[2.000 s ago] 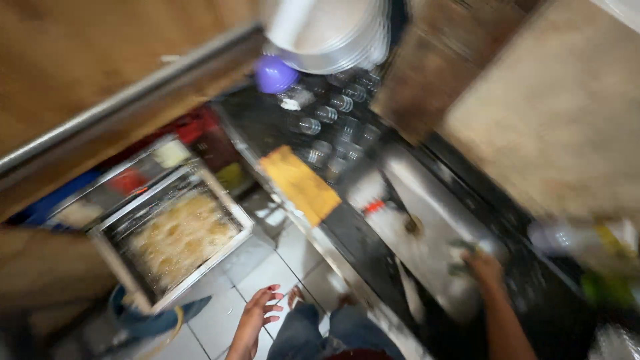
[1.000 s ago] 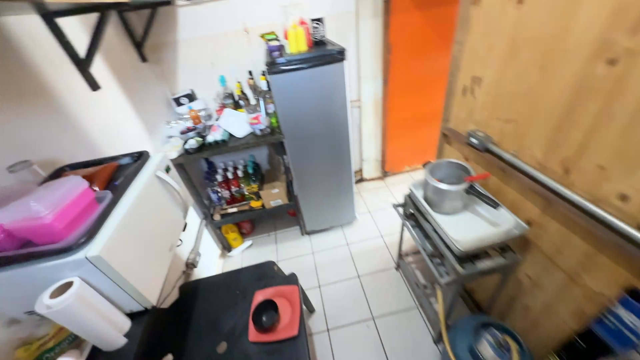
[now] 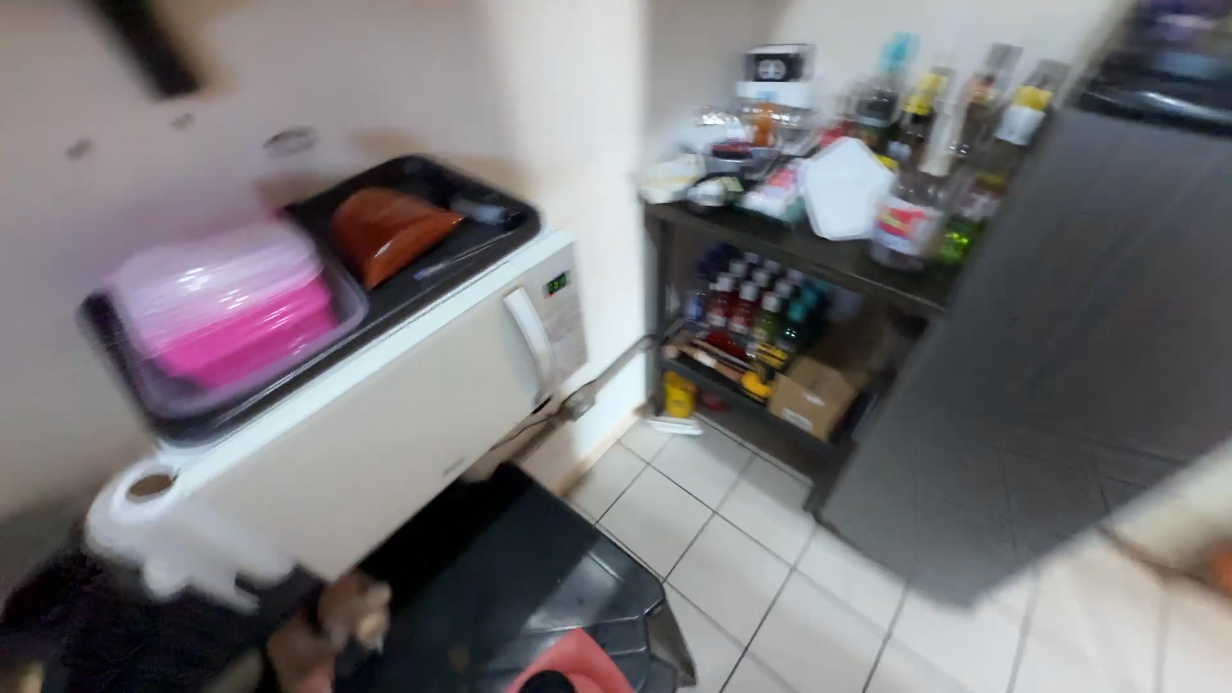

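Observation:
At the lower left, blurred, my left hand (image 3: pixel 346 616) is low over the black table (image 3: pixel 539 568), just right of a white paper towel roll (image 3: pixel 192 539) with a ragged lower edge. Whether the fingers hold anything cannot be told. My right hand is out of view. A red square plate (image 3: pixel 577 664) with a dark round bowl (image 3: pixel 547 681) on it is cut off by the bottom edge. Behind the roll stands a white microwave oven (image 3: pixel 385 414), its door shut. The black tray (image 3: pixel 414 279) on top bears pink containers (image 3: pixel 241 318) and an orange-brown bag (image 3: pixel 385 231).
A dark shelf unit (image 3: pixel 799 236) with bottles, a white tray (image 3: pixel 847 188) and a cardboard box (image 3: pixel 813 395) stands against the back wall. To its right is a grey refrigerator (image 3: pixel 1039 356). White floor tiles (image 3: pixel 741 577) lie between the table and refrigerator.
The view has swung from the sink and fryer to the microwave and shelves. One second ago no hand showed; now one is at the lower left, near the paper towel roll.

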